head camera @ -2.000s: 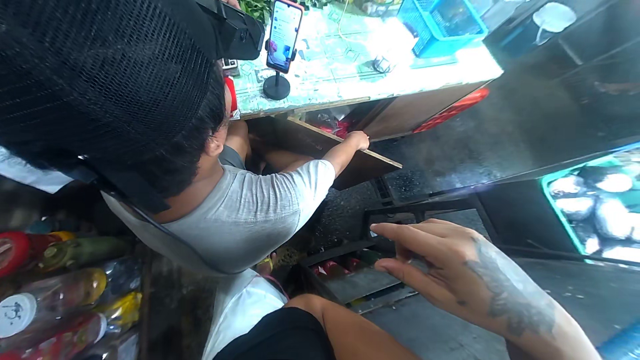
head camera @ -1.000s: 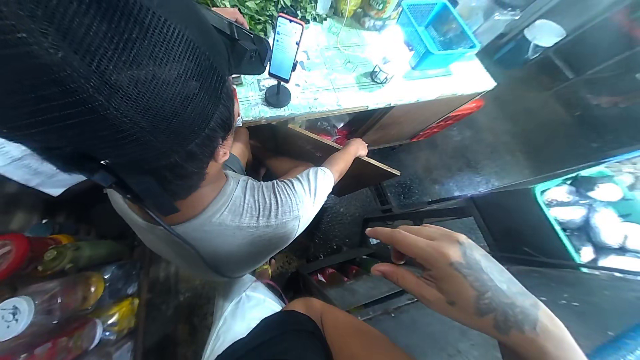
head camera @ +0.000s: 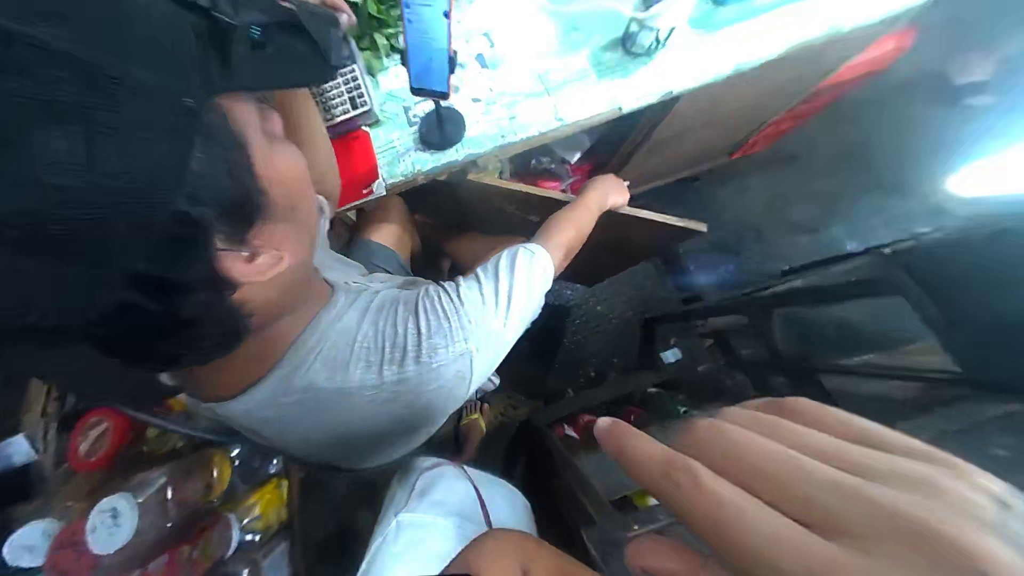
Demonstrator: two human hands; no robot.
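My right hand (head camera: 784,488) hangs at the lower right, back of the hand up, fingers stretched to the left and slightly blurred, with nothing seen in it. My left hand is out of view. Left of my right hand, a person in a grey T-shirt (head camera: 384,352) and a dark mesh cap sits at a table (head camera: 528,96). That person's hand grips the top edge of a tilted wooden board (head camera: 664,220) under the table. Behind the board are red and clear plastic items (head camera: 560,172). On the table stand a phone (head camera: 428,48) on a round stand and a calculator (head camera: 344,94).
Capped plastic jars (head camera: 152,500) crowd the lower left. White cloth (head camera: 448,512) and a bare leg (head camera: 520,554) are at the bottom centre. A dark metal frame (head camera: 864,320) stands at the right, with red items (head camera: 584,424) low beside it. Leafy greens (head camera: 374,32) lie on the table.
My right hand has moved nearer the camera and lower right, now cut off by the frame edge. The view has shifted closer to the seated person. That person's hand stays on the board.
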